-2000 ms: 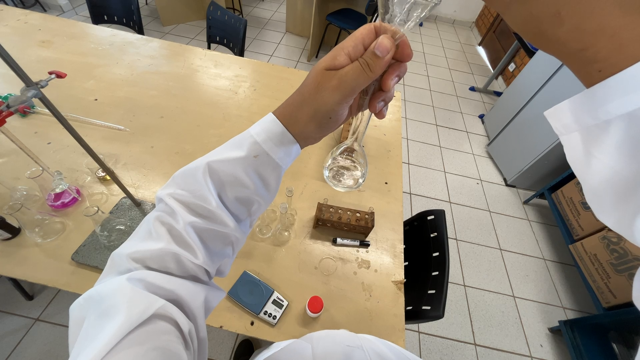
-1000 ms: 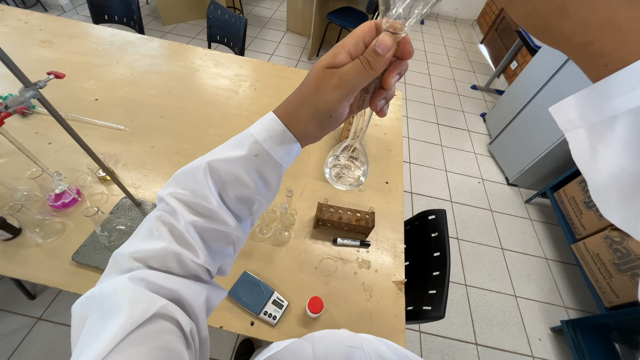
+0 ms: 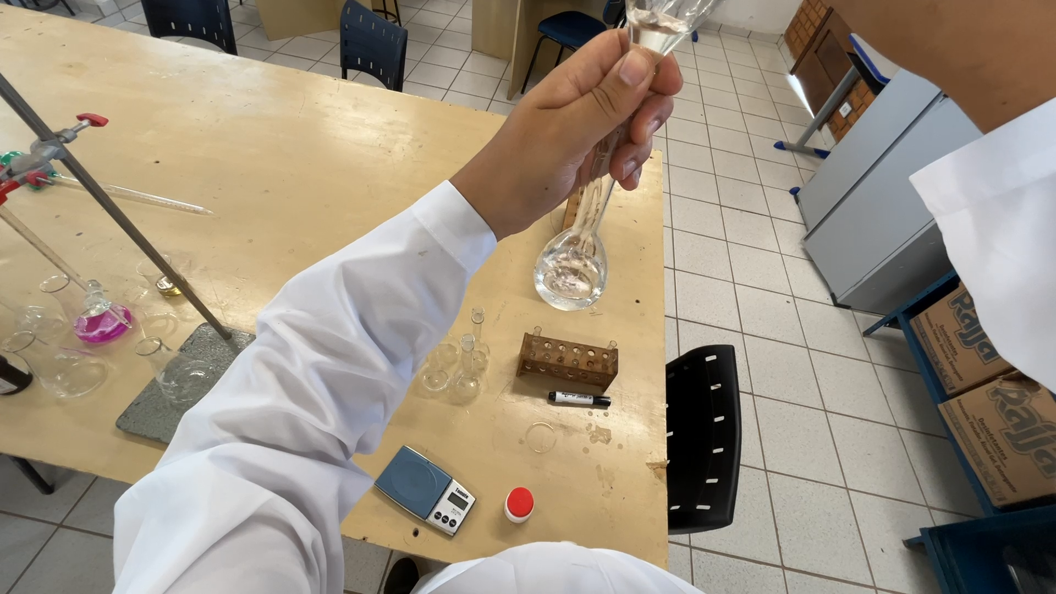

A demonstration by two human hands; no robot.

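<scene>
My left hand (image 3: 590, 124), in a white sleeve, is closed around the neck of a long-necked glass flask (image 3: 571, 268) held above the bench. Clear liquid lies in its round bulb. At the top edge, a flared glass piece (image 3: 658, 33), perhaps a funnel, holds clear liquid just above my fingers; its upper part is cut off. Bare skin and a white sleeve (image 3: 990, 247) show at the right, but my right hand is out of view. Beneath the flask, a wooden test tube rack (image 3: 569, 360) stands beside a black-and-white marker (image 3: 579, 399).
Small flasks (image 3: 467, 379), a digital scale (image 3: 425, 488) and a red-capped container (image 3: 519, 504) stand on the bench. Left are a stand rod (image 3: 124, 214), a burette (image 3: 41, 247) and a flask of magenta liquid (image 3: 102, 322). A black chair (image 3: 704, 437) adjoins the right edge.
</scene>
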